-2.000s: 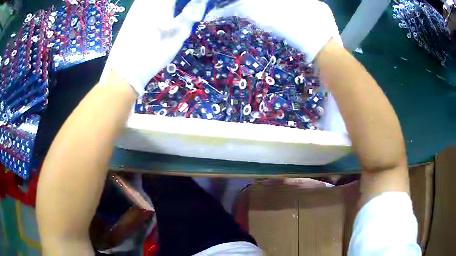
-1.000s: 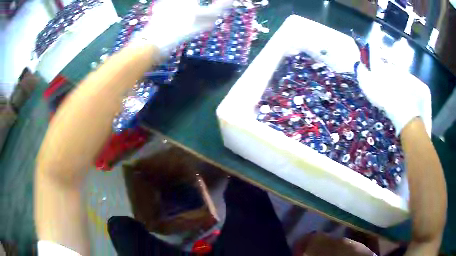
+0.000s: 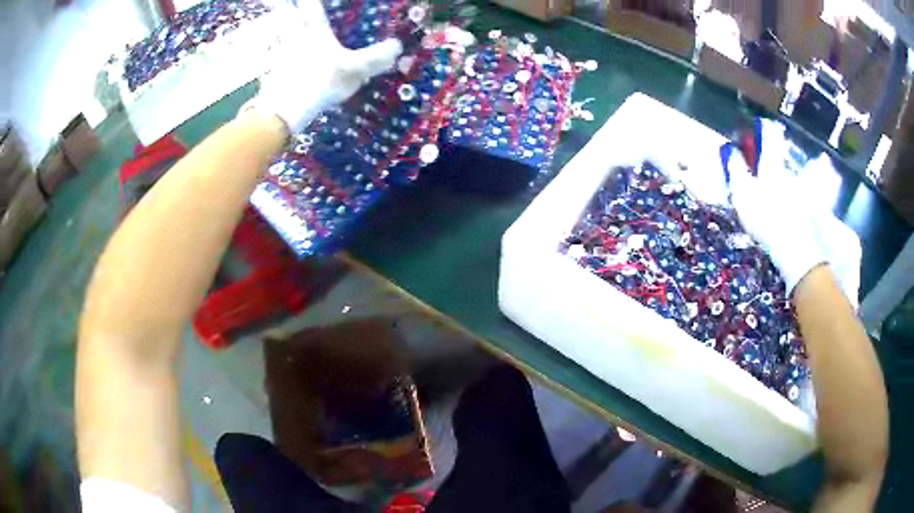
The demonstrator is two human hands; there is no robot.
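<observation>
My left hand point(image 3: 326, 80), in a white glove, is over the left side of the blue circuit-board panels point(image 3: 371, 140), its thumb pointing right; its fingers are blurred, and whether they grip a panel is unclear. The panels carry red wires and pale discs and lie left of the foam box. My right hand point(image 3: 787, 205), gloved, is above the box's right side, around a tool with red and blue handles point(image 3: 750, 150); its jaws are not clear. The white foam box point(image 3: 641, 351) holds a heap of loose wired boards point(image 3: 692, 271).
A second filled foam box point(image 3: 180, 95) stands at the far left. The bench's front edge point(image 3: 441, 313) runs diagonally. Below are a red plastic item point(image 3: 246, 306) and an open brown carton point(image 3: 346, 401). My dark-clothed legs are at the bottom. Brown cartons point(image 3: 651, 30) are at the back.
My view has turned left. My left hand has moved from above the box to the panels. My right hand has stayed over the box with the tool, farther right in view.
</observation>
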